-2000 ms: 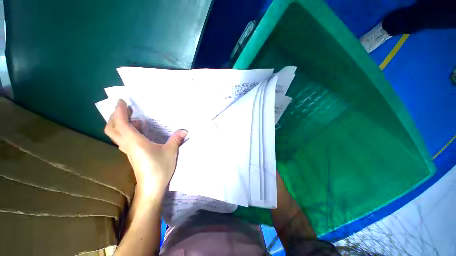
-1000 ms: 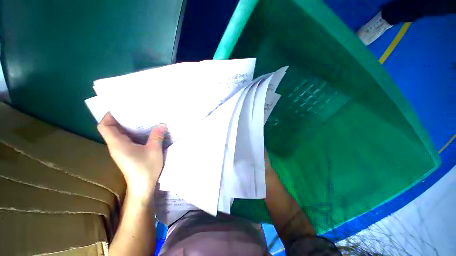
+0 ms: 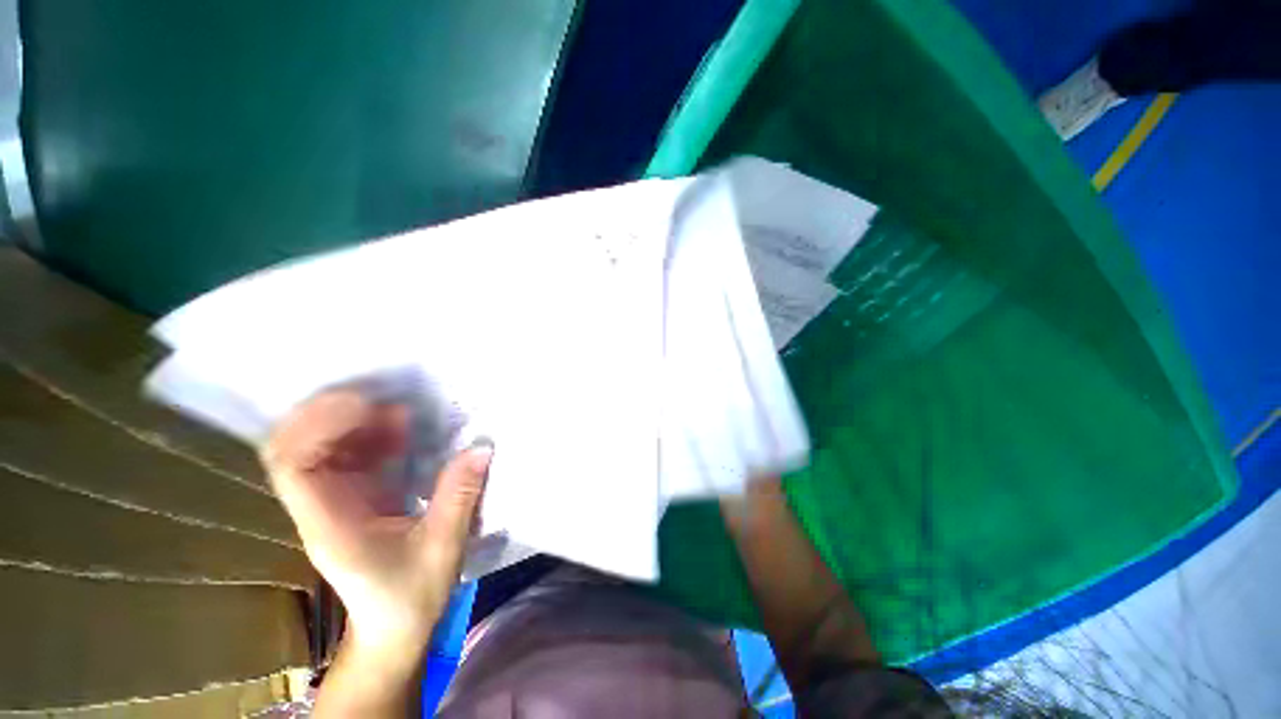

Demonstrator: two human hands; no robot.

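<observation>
A bundle of loose white paper sheets point(image 3: 562, 323), some with print, is held in front of me, blurred by motion. My left hand point(image 3: 379, 478) grips its left part, thumb on top and fingers curled at the sheets. My right hand point(image 3: 759, 495) is at the lower right edge of the bundle; its fingers are mostly hidden behind the paper, so its grip cannot be made out. Printed sheets point(image 3: 804, 246) show behind the bundle at its upper right, over the green crate point(image 3: 1012, 464).
Brown cardboard cartons point(image 3: 141, 520) stand at the left. A dark green bench surface point(image 3: 295, 127) is at the upper left. A person's foot point(image 3: 1082, 99) is on the blue floor point(image 3: 1222, 225) at the upper right, beside a yellow line.
The bundle has swung and spread to the left, its right-hand sheets folding over. Printed sheets now show apart behind it. My left hand has moved slightly lower.
</observation>
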